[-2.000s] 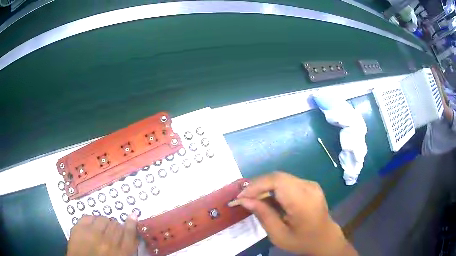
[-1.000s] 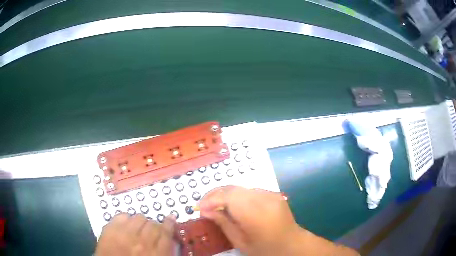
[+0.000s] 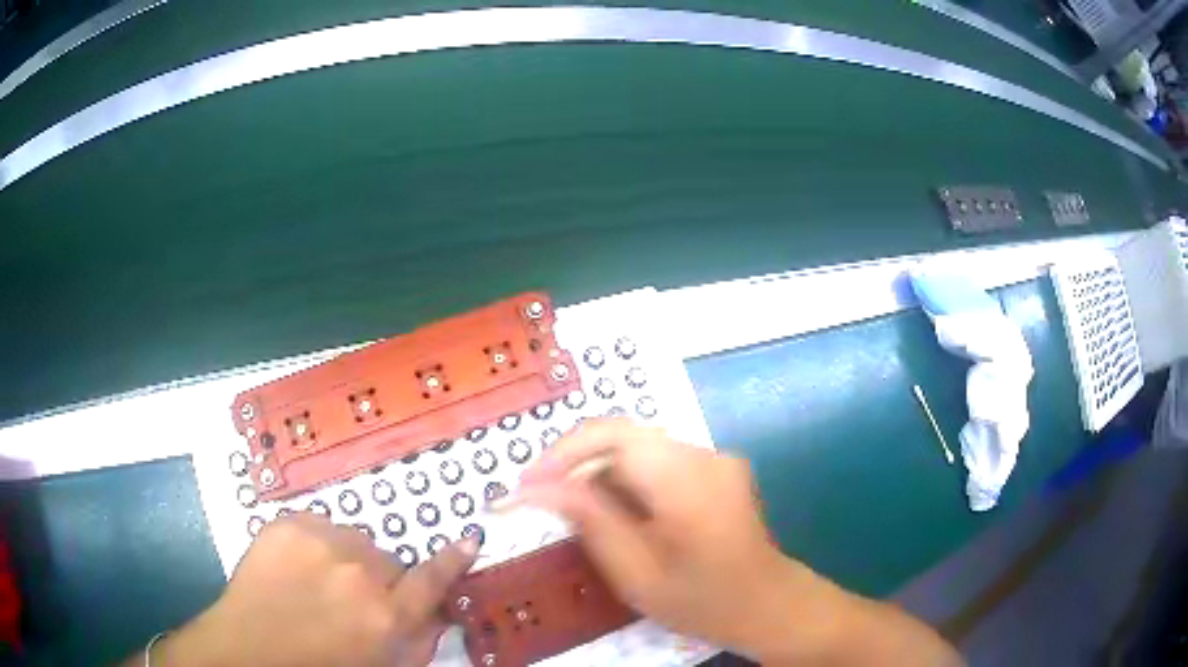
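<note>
My right hand (image 3: pixel 664 521) holds a thin pale stick (image 3: pixel 593 467) in its fingertips, over the white parts sheet (image 3: pixel 612 318). The stick's tip is near the small dark-rimmed round parts (image 3: pixel 416 482), which sit in rows. My left hand (image 3: pixel 326 586) lies at the sheet's lower left, its index fingertip at a round part (image 3: pixel 472 532). I see nothing held in it; its thumb is partly hidden. A red fixture (image 3: pixel 404 391) with four seats lies across the top of the sheet. A second red fixture (image 3: pixel 547 599) lies below, partly covered by my right hand.
A spare stick (image 3: pixel 934 425) lies left of a crumpled white cloth (image 3: pixel 993 391) with a pale blue end. A white perforated tray (image 3: pixel 1101 341) is at right. Two grey fixtures (image 3: pixel 980 209) sit on the green belt (image 3: pixel 586 170). Something red (image 3: pixel 8 586) shows at the left edge.
My right hand has moved left with the stick, from above the lower red fixture to the round parts. My left index finger is now extended. The camera view has shifted.
</note>
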